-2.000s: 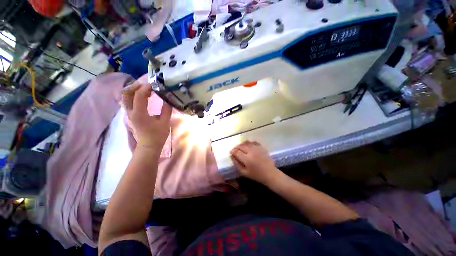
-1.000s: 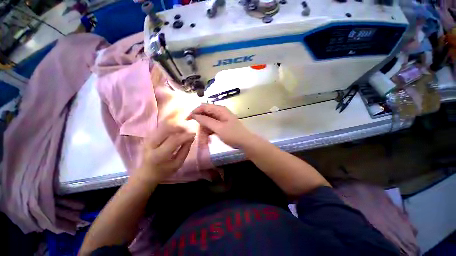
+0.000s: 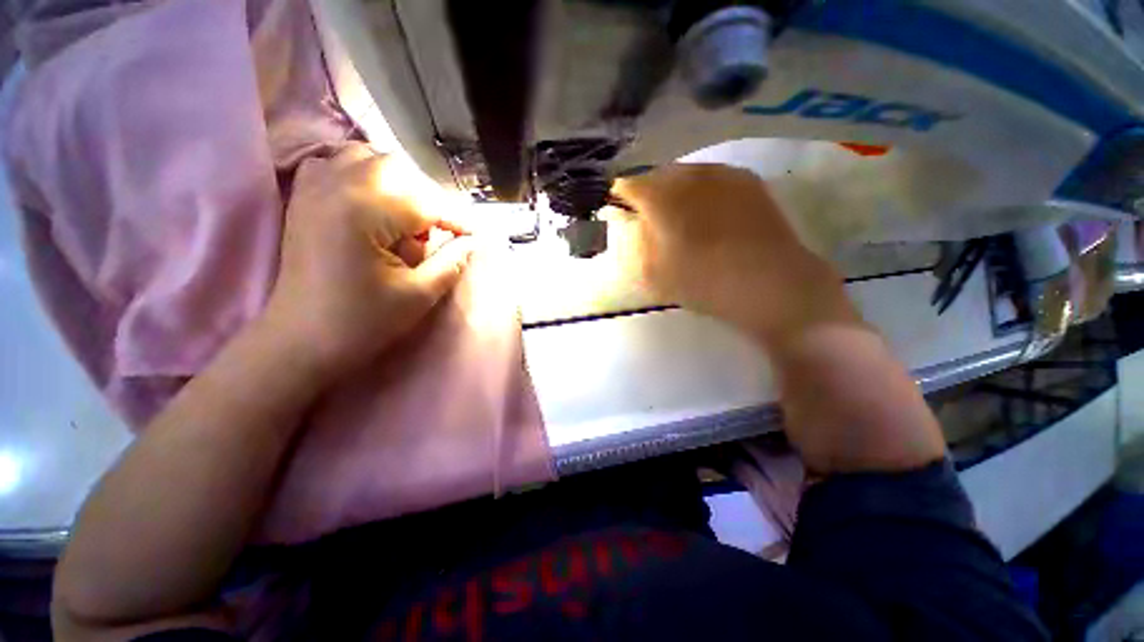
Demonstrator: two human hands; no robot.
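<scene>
A pink garment panel [image 3: 389, 426] lies on the white table left of the needle area, its right edge hanging at the table front. My left hand [image 3: 370, 245] pinches the pink cloth close to the presser foot [image 3: 586, 236], in bright lamp glare. My right hand [image 3: 709, 238] is beside and right of the presser foot, under the head of the white sewing machine [image 3: 815, 113]; its fingertips are hidden by glare and machine parts, so what it holds cannot be told. A folded pink piece [image 3: 163, 188] lies over the panel at the left.
Dark scissors or trimmers [image 3: 960, 272] lie at the right of the table. A grey marked strip [image 3: 665, 436] runs along the front table edge. A small tray [image 3: 1007, 301] and clear plastic sit at the far right. Some pink cloth [image 3: 768, 483] shows below the table.
The view has moved closer to the needle area. My right hand has moved from the cloth to beside the presser foot. My left hand has moved up along the cloth towards the foot.
</scene>
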